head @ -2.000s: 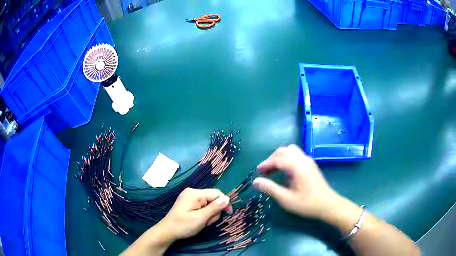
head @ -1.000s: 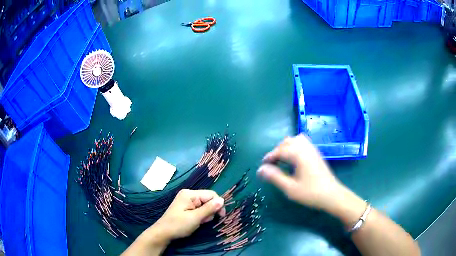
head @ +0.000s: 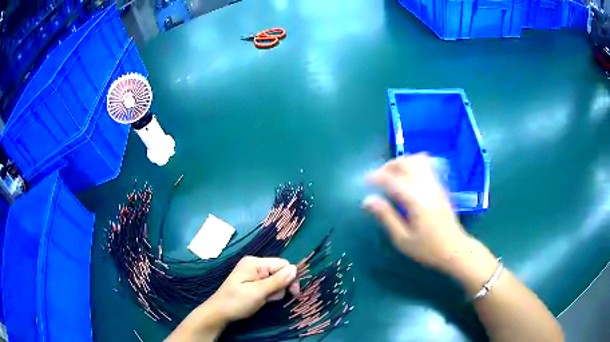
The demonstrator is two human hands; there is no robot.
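A curved bundle of thin black wire leads (head: 200, 279) with copper-brown sleeves near its ends lies on the dark green table. My left hand (head: 257, 286) is closed on a few wire leads at the bundle's right part; their sleeved ends stick out past the fingers. My right hand (head: 418, 210) is blurred and raised at the front left corner of the small blue parts bin (head: 438, 123), covering part of it. Its thumb and forefinger are apart, with nothing visible between them. The hand hides part of the bin's floor.
An off-white paper slip (head: 211, 236) lies beside the bundle. A handheld fan (head: 130, 99) stands at left by large blue turnover boxes (head: 47, 260). Orange-handled scissors (head: 266, 39) lie at the far edge. More blue bins (head: 468, 19) are at the far right.
My right hand has moved right and away from the wire ends, over the parts bin's front corner. My left hand has stayed on the wire leads. The view has shifted slightly.
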